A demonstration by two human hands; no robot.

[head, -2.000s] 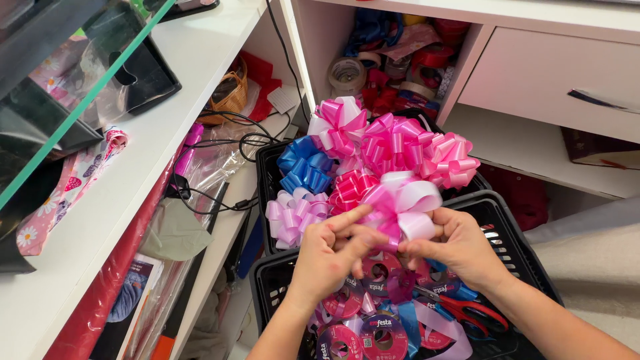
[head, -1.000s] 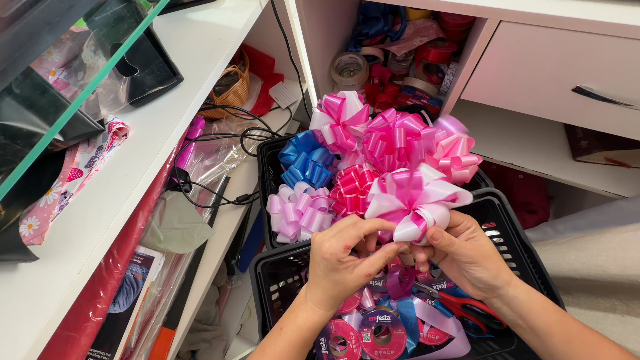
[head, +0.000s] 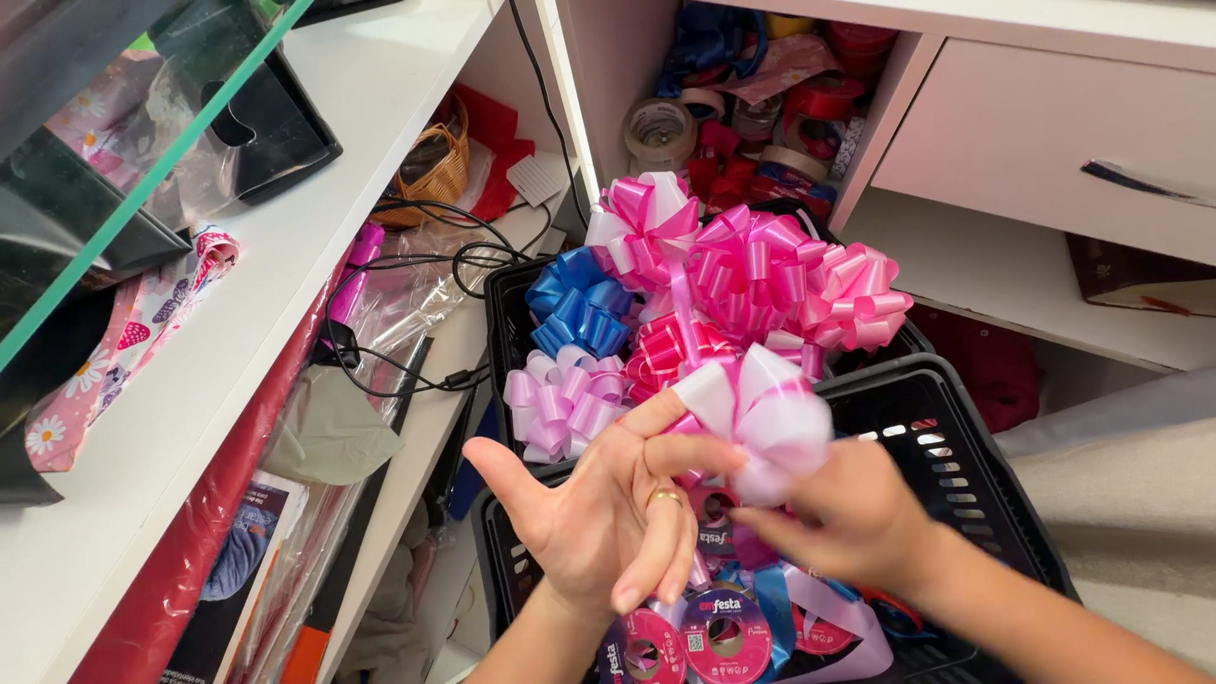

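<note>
A white and pink ribbon bow (head: 774, 418) is between my hands above the front black plastic basket (head: 978, 418). My left hand (head: 617, 503) is turned palm up, thumb spread, its index and middle fingers against the bow's left loops. My right hand (head: 845, 513), blurred, grips the bow's lower right side. Behind it, pink bows (head: 750, 271), a blue bow (head: 579, 304), a lilac bow (head: 560, 404) and a red-pink bow (head: 665, 356) fill the rear basket. Pink ribbon spools (head: 727, 636) and loose ribbon lie below my hands.
Ribbon and tape rolls (head: 660, 133) crowd an open cubby beside a white drawer (head: 1054, 142). At left are a white shelf (head: 285, 247), a glass edge (head: 152, 180), black cables (head: 465, 256) and a wicker basket (head: 437, 180). Red-handled scissors (head: 893, 613) are partly hidden under my right wrist.
My left hand has opened out, palm up, where its fingers were pinching the bow's base. The bow has tilted, and its loops now face my right hand.
</note>
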